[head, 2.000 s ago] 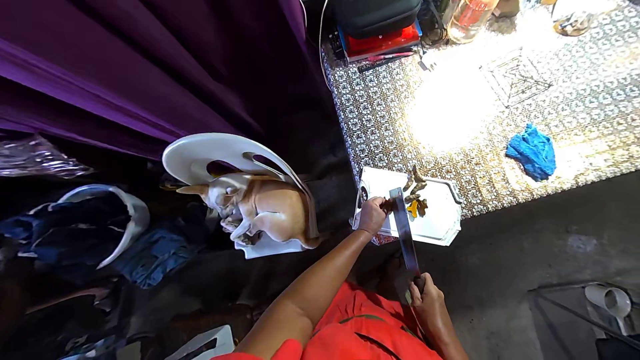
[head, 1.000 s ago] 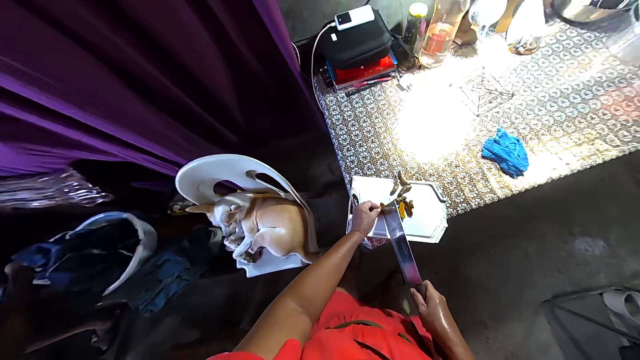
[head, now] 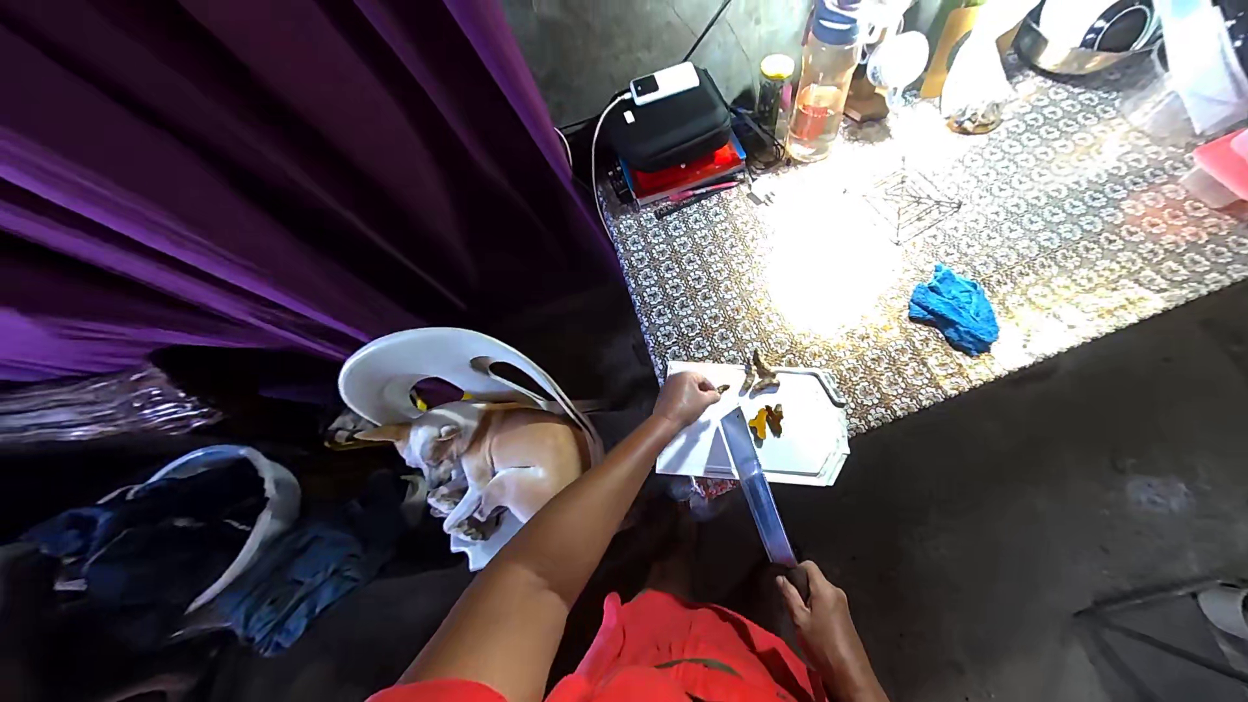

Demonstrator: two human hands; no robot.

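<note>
My right hand (head: 819, 609) grips the dark handle of a long, wide-bladed knife (head: 759, 492), whose far end lies over a white cutting board (head: 804, 448) at the table's edge. Over the board's left part, my left hand (head: 685, 397) pinches a small brownish piece (head: 722, 388) between its fingertips, left of the blade. Orange-yellow and brown pieces (head: 766, 422) lie on the board right of the blade. A brown, branching piece (head: 760, 374) rests near the board's far edge. What the pieces are, I cannot tell.
A crumpled blue cloth (head: 955, 310) lies on the patterned tablecloth (head: 692, 283). Farther back stand a black case (head: 668, 122), a bottle (head: 819, 97) and a wire stand (head: 912, 205). A dog (head: 526, 453) lies curled on a white plastic chair (head: 429, 351) left of my forearm.
The knife's far end has moved away from my left hand, leaving a gap between them. The view has shifted somewhat.
</note>
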